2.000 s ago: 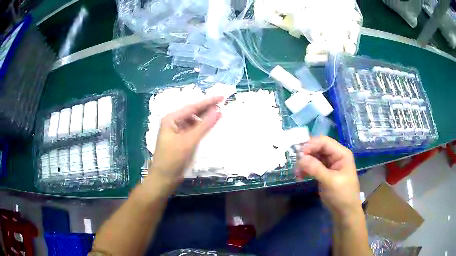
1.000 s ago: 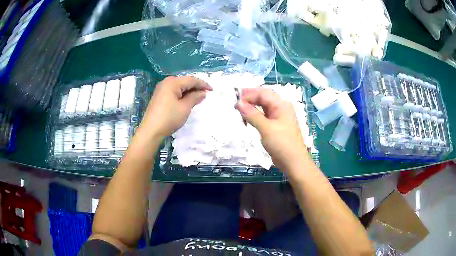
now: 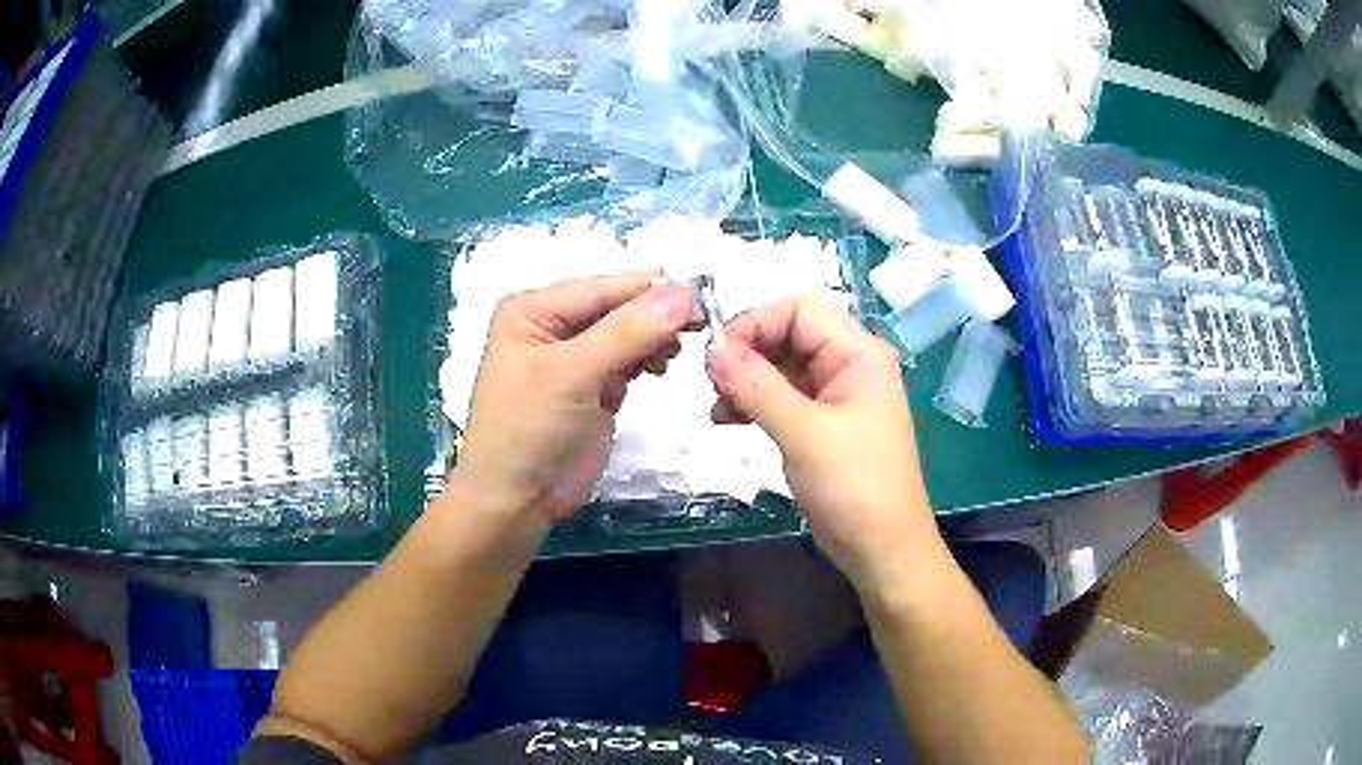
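My left hand (image 3: 560, 381) and my right hand (image 3: 822, 404) meet over the heap of small white plastic fittings (image 3: 523, 262) in the centre tray. My right fingertips hold a slim core assembly (image 3: 711, 307), upright, with a dark or metallic part. My left thumb and forefinger pinch at its upper end; whether they hold a separate small white fitting there is too small to tell. The fingers cover most of the core's lower end.
A blister tray of white oblong units (image 3: 239, 396) is at left. A blister tray of slim cores (image 3: 1180, 299) is at right on blue. Loose housings (image 3: 974, 284) and translucent sleeves (image 3: 974, 374) lie beside it. Opened polybags (image 3: 448, 150) are behind. Stacked trays (image 3: 82, 224) stand far left.
My right hand came from the heap's right side to its middle with the slim piece. My left hand has now closed in, and the fingertips of both hands meet at the piece.
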